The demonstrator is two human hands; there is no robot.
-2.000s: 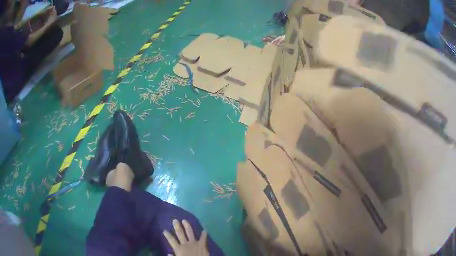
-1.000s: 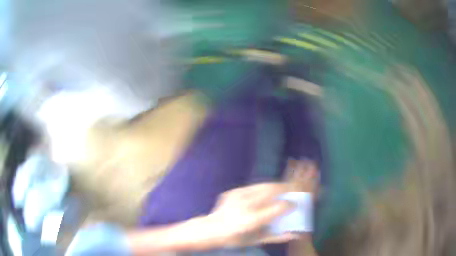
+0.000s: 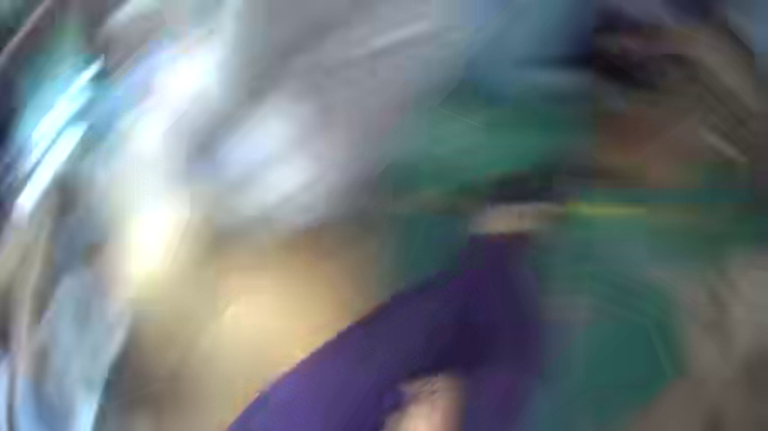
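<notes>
The view is strongly blurred. One hand, seemingly my right hand [image 3: 425,406], is low in the picture, cut off by the bottom edge, over my dark purple trousers [image 3: 404,337]. Its fingers cannot be made out, and I cannot tell whether it holds anything. My left hand is not in view. A tan surface [image 3: 278,295], seemingly brown cardboard, lies left of my leg. No small carton can be made out.
Green floor [image 3: 606,337] lies right of my legs, with a yellow streak [image 3: 610,209] of floor tape. A blurred grey mass [image 3: 328,109] is at upper left. Brownish shapes [image 3: 716,370] are at the right edge.
The view has swung, and the tan surface now fills more of the lower left. My left arm and the small white item at my hands have gone from sight.
</notes>
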